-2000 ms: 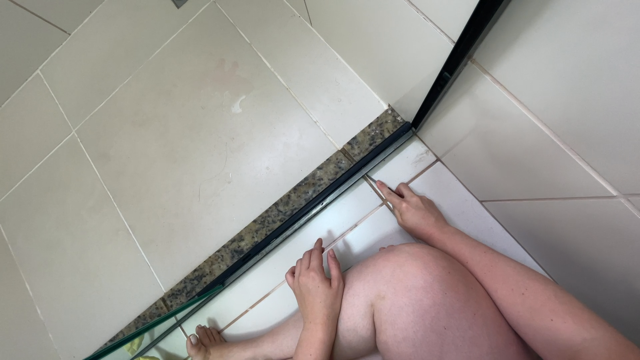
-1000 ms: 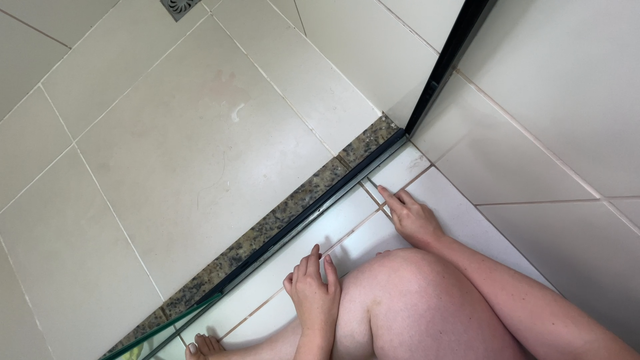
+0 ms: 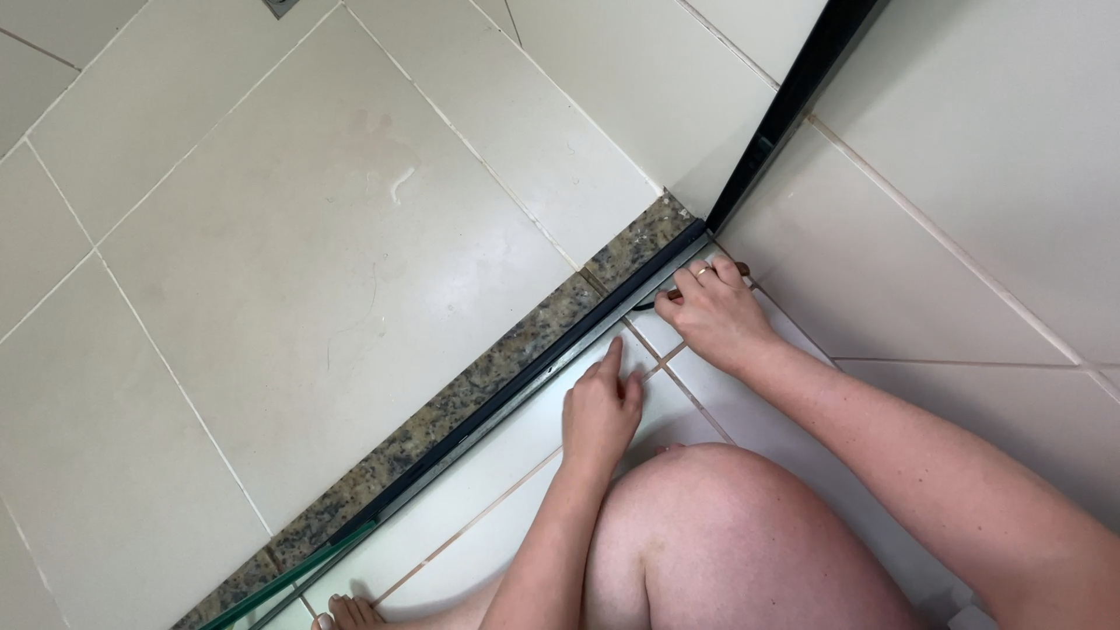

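My right hand [image 3: 717,311] is closed around the brown handle [image 3: 742,269] of a slim tool, near the corner where the metal track meets the wall. The tool's dark curved tip [image 3: 645,306] lies at the edge of the track [image 3: 525,385]; what kind of tool it is cannot be told. To its left, my left hand [image 3: 602,411] holds nothing, its index finger extended towards the track beside a grout joint [image 3: 641,344] between white floor tiles.
A speckled granite sill [image 3: 490,359] runs along the track. A black upright frame [image 3: 770,131] rises at the corner. The green glass edge [image 3: 289,582] is at lower left, near my foot [image 3: 350,612]. A metal drain cover [image 3: 280,7] is at the top.
My right hand has moved to the track's corner, and the brown-handled tool now shows in it. My left hand has moved up and right, its index finger now extended.
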